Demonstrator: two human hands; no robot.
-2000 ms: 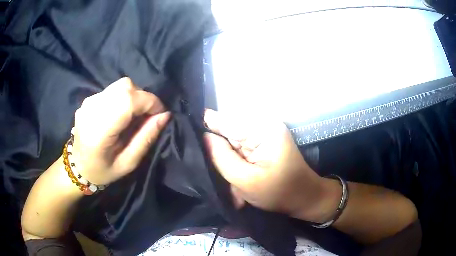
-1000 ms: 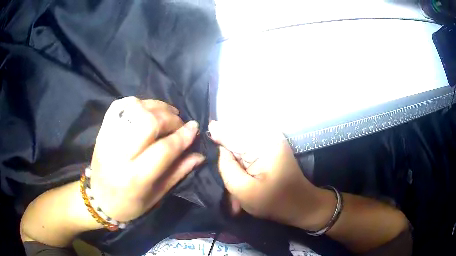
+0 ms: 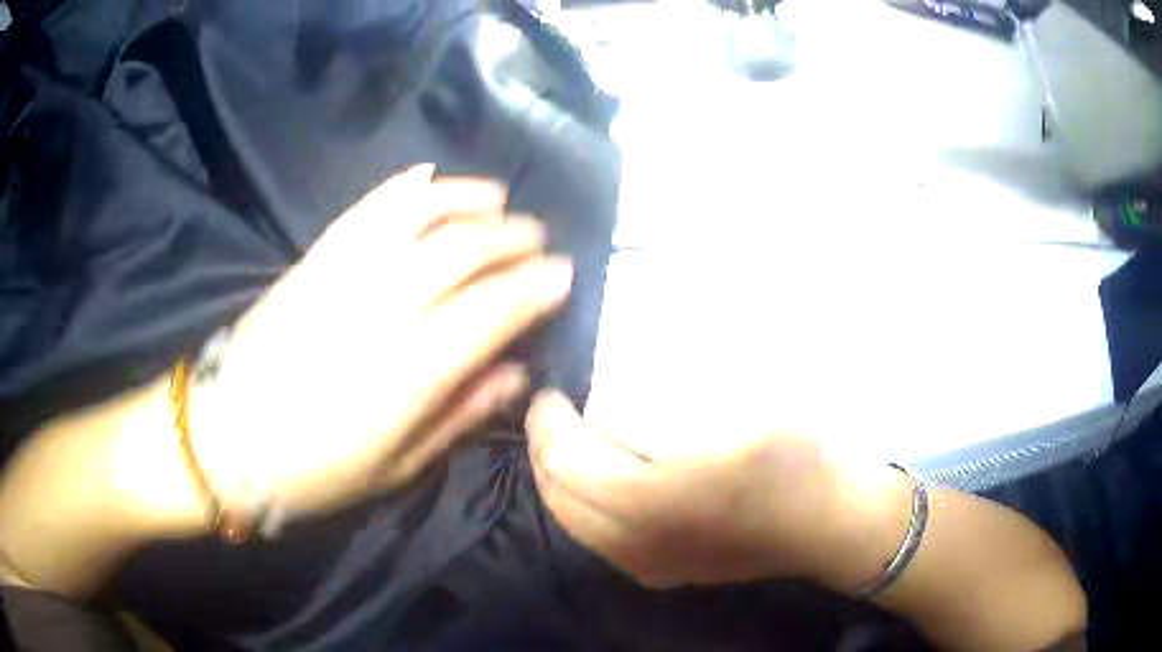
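Observation:
The black fabric (image 3: pixel 408 115) lies bunched over the left half of the view and down towards the lap, with shiny folds. My left hand (image 3: pixel 408 318) is blurred and lies over the fabric with its fingers stretched and slightly apart; whether it grips any cloth cannot be told. My right hand (image 3: pixel 688 497) pinches the fabric near its right edge, between thumb and fingers, beside the white table's front. Gathered folds run from the pinch. The cloth under both hands is hidden.
The white table (image 3: pixel 828 344) is brightly lit on the right, with a measuring strip (image 3: pixel 1019 446) along its front edge. A metal machine part (image 3: pixel 761 51) shows at the top. A pale machine part (image 3: pixel 1109 102) stands at the upper right, with a dark rectangle (image 3: pixel 1132 318) at the right edge.
The view has shifted, showing more of the machine bed at the top. My left hand has opened from its pinch and its fingers have stretched over the fabric. My right hand still pinches the cloth.

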